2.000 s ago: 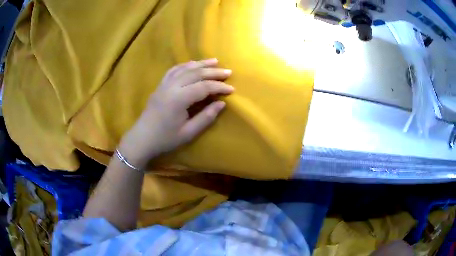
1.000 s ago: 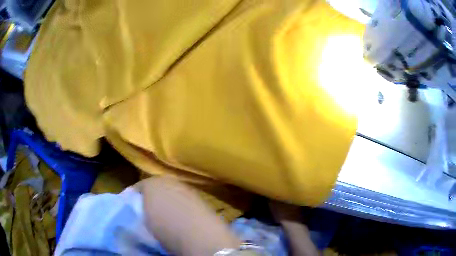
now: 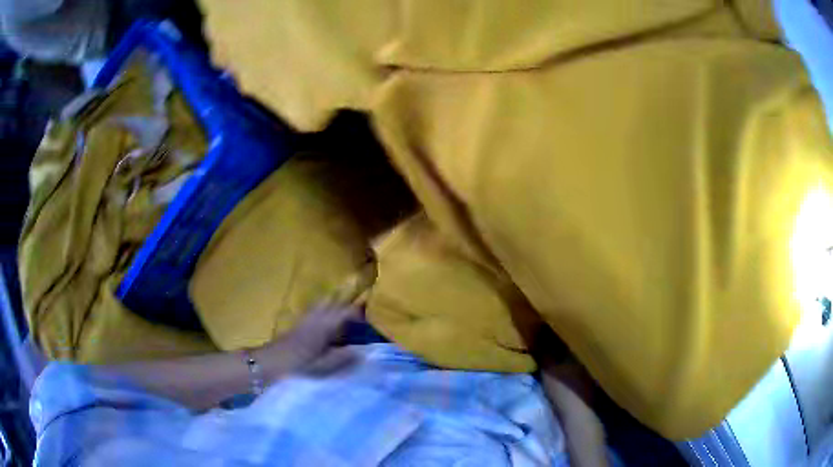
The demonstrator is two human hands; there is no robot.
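Observation:
A large mustard-yellow cloth panel (image 3: 585, 182) spreads over the table from top centre to the right, its lower edge hanging towards my lap. More yellow cloth (image 3: 438, 306) lies below it over my lap. My left hand (image 3: 320, 337), blurred, with a bracelet at the wrist, is low left of centre against the lap cloth; whether its fingers grip it is unclear. My right forearm shows at the bottom right of centre, running up under the panel; the right hand itself is hidden.
A blue plastic basket (image 3: 178, 242) stands at the left, with crumpled yellow pieces (image 3: 87, 246) beside its rim. A bright lamp glow and the white table edge (image 3: 795, 392) are at the far right. A dark gap lies under the panel.
The view has swung left and down, so the machine head has left the picture. My left hand has gone from on top of the panel to the lap cloth.

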